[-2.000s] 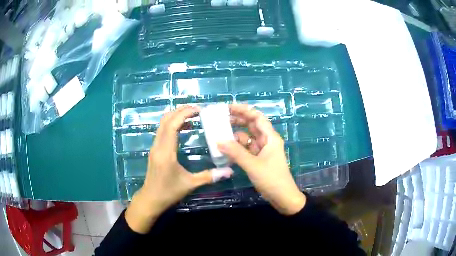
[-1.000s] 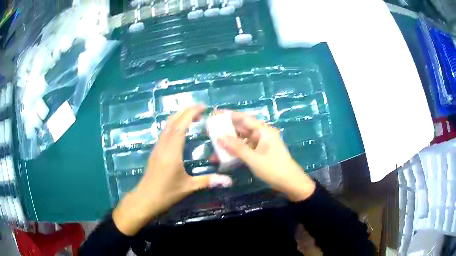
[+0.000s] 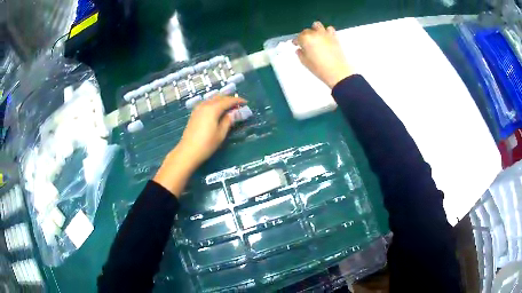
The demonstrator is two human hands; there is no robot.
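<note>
My left hand (image 3: 206,129) is over the component tray (image 3: 166,146), with thumb and fingertips at a single shaft part (image 3: 242,113); whether they grip it is unclear. More shaft parts (image 3: 171,80) with pale oval ends lie in a row along the tray's far side. My right hand (image 3: 325,54) reaches to the far edge of the shallow white small-parts tray (image 3: 306,91); its fingertips are bunched and what they hold is not visible. One white unit (image 3: 257,186) lies in a pocket of the clear blister tray (image 3: 243,220) nearest me.
A clear plastic bag (image 3: 106,166) of loose white pieces lies at left. A large white sheet (image 3: 423,109) covers the right side, under my right forearm. Blue bins (image 3: 498,74) stand at far right. Stacked filled trays show at lower right (image 3: 501,229) and the left edge (image 3: 20,237).
The white unit has left my hands and lies in the blister tray. My left hand has moved forward to the component tray, my right hand forward-right to the small-parts tray. The view has shifted.
</note>
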